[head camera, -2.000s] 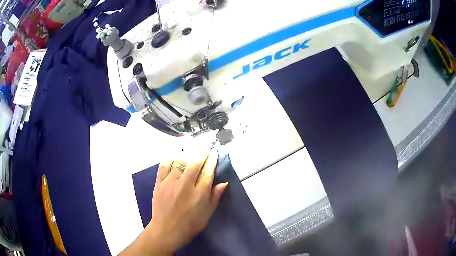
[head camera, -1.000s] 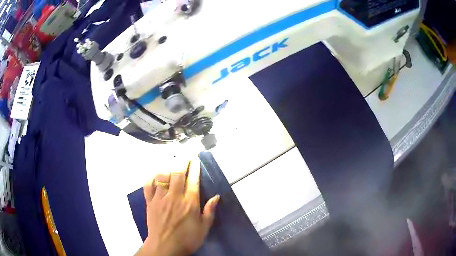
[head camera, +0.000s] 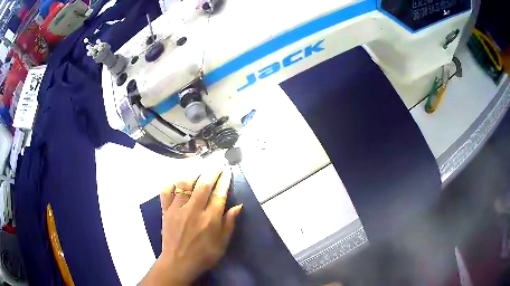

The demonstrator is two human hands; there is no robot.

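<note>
A navy garment panel [head camera: 251, 234] lies on the white machine table, its narrow far end at the needle area of the JACK sewing machine [head camera: 279, 61]. My left hand [head camera: 198, 223], with a ring on one finger, lies flat on the panel, fingertips just in front of the presser foot area. The fingers are slightly apart and press the cloth. The needle itself is hidden in glare. My right hand is not clearly in view; only a small skin-toned patch shows at the bottom edge.
A navy strip [head camera: 363, 134] lies under the machine arm, right of the needle. Heaped navy cloth [head camera: 67, 151] covers the left side, with an orange-yellow strip [head camera: 56, 246] on it. Green-orange snips [head camera: 435, 96] lie by the machine's right end. A ruler strip [head camera: 335, 248] runs along the front edge.
Over the last second my left hand has slid slightly forward towards the needle area. Since two seconds ago, the machine and cloth have shifted left in view.
</note>
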